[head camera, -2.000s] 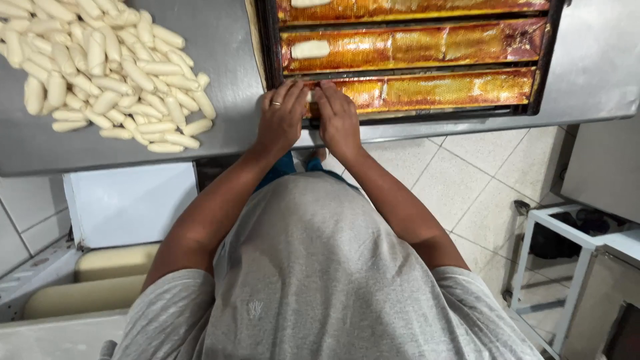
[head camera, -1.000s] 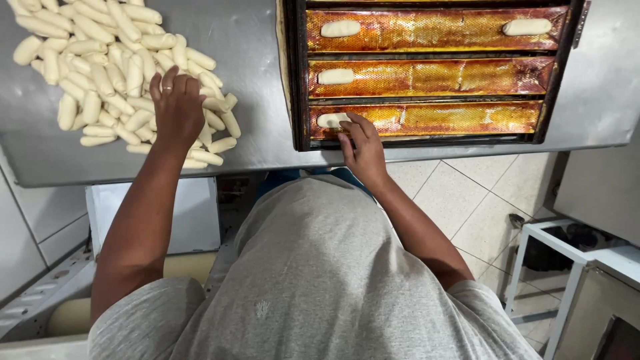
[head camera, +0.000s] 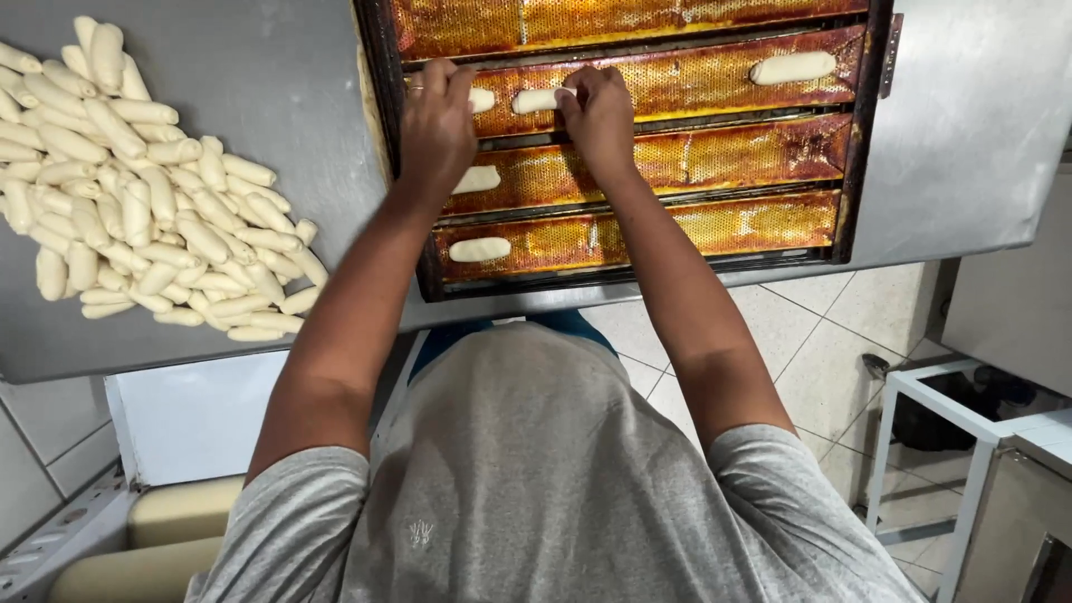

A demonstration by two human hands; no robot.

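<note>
A perforated baking tray (head camera: 737, 163) with long troughs and a dark frame lies on the steel table. My left hand (head camera: 438, 126) is over the left end of its second visible trough from the top, fingers on a dough roll (head camera: 482, 100) that it partly covers. Thumb and fingers of my right hand (head camera: 596, 117) hold the right end of another dough roll (head camera: 534, 101) in the same trough. At that trough's right end lies a third roll (head camera: 793, 68). The two nearer troughs each bear one roll near the left, one (head camera: 479, 249) in the nearest.
A large heap of dough rolls (head camera: 134, 201) lies on the steel table (head camera: 946, 151) left of the tray. Below the table at left are a white panel (head camera: 201, 414) and pale rollers (head camera: 184, 511). A white metal frame (head camera: 879, 452) stands on the tiled floor at right.
My left hand has moved from the dough heap to the tray. My right hand has moved from the nearest trough to one farther away, where it now grips a roll.
</note>
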